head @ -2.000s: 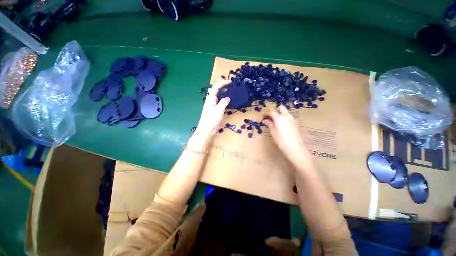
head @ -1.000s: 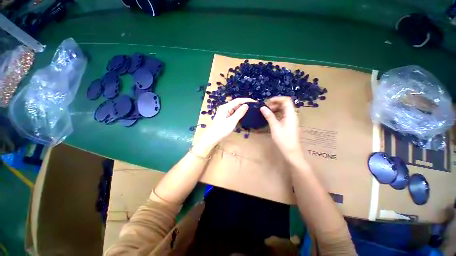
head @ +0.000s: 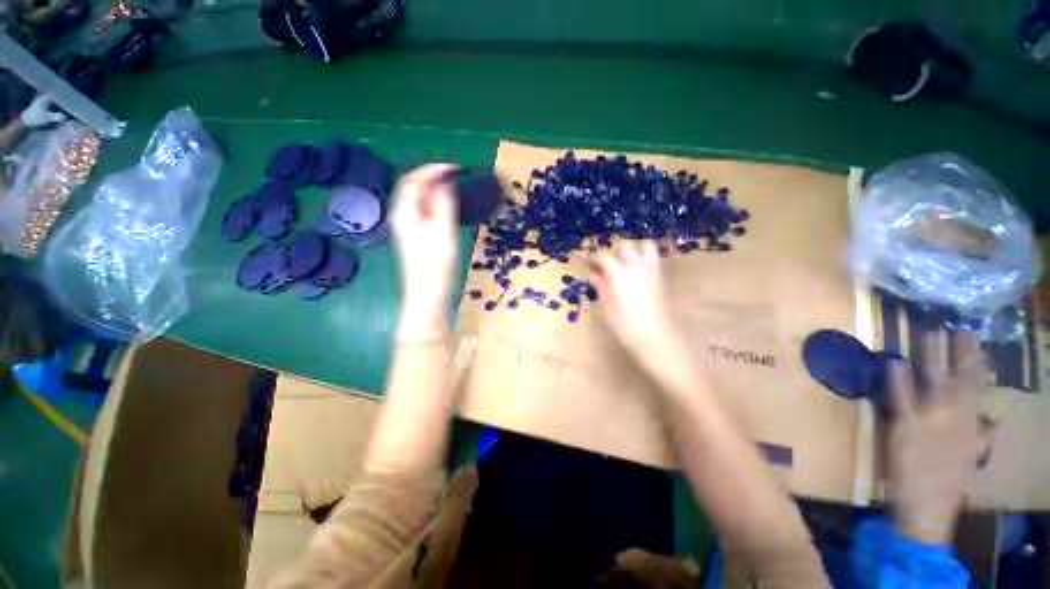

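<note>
My left hand point(head: 424, 230) is blurred over the green surface between the cover pile and the heap. It holds a dark oval cover point(head: 478, 198) by its left side. My right hand point(head: 628, 282) is at the lower edge of the heap of small dark buttons point(head: 633, 201), fingertips down among them; whether it grips one cannot be told. A few buttons lie loose below the heap on the cardboard point(head: 599, 391). More oval covers point(head: 355, 208) lie overlapping on the green surface point(head: 380, 322) at the left.
Another person's hand point(head: 935, 426) with a blue sleeve reaches over covers point(head: 838, 362) at the right. Clear plastic bags lie at the left point(head: 138, 230) and right point(head: 950, 236). An open carton point(head: 161, 460) stands at lower left. A dark assembly point(head: 907, 60) stands at the back.
My left hand has moved left from the heap with a cover. My right hand has separated from it and stays by the buttons. Another person's hand has entered at right, and covers there have shifted.
</note>
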